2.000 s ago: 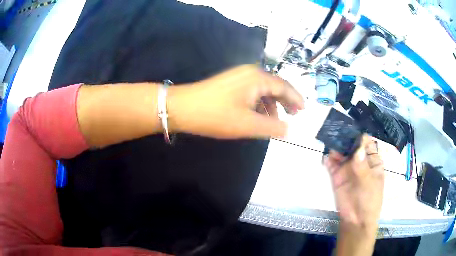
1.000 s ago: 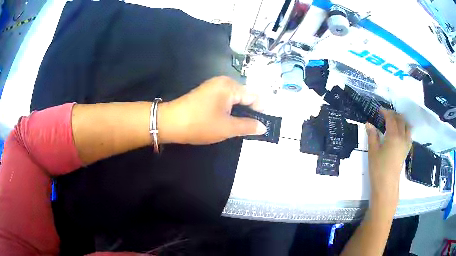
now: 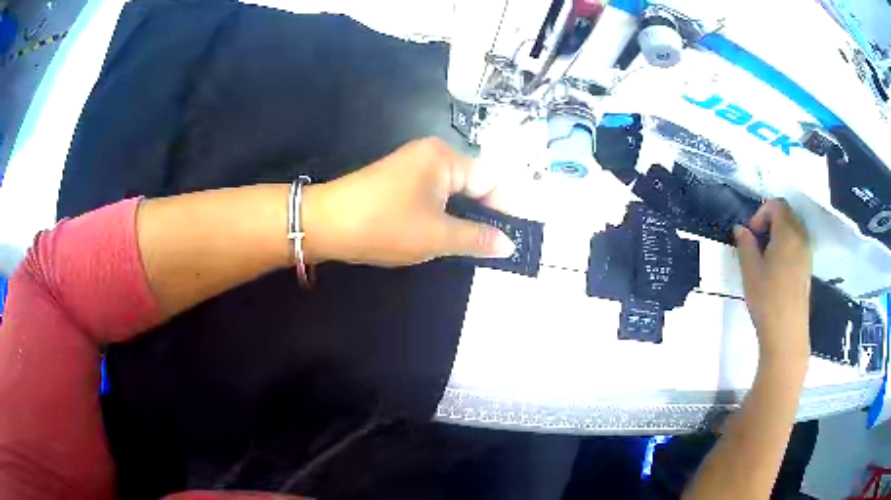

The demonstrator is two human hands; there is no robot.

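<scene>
My left hand point(image 3: 430, 210) pinches a black printed label point(image 3: 523, 246) between thumb and fingers, at the right edge of the large black cloth point(image 3: 254, 117). My right hand point(image 3: 777, 244) has its fingertips closed on the right end of a fanned stack of black labels point(image 3: 718, 207). A cross-shaped pile of black labels point(image 3: 655, 264) lies on the white table between my hands. The presser foot area point(image 3: 503, 93) of the sewing machine is above my left hand.
The white machine arm with "JACK" lettering point(image 3: 742, 122) crosses the upper right. A grey-blue cylinder point(image 3: 571, 142) stands beside the foot. A dark phone point(image 3: 835, 322) lies at far right. A measuring strip point(image 3: 586, 410) runs along the front table edge.
My left hand has moved from above the cloth edge onto a label. My right hand has left the labels it held and moved right to the fanned stack. The view has shifted.
</scene>
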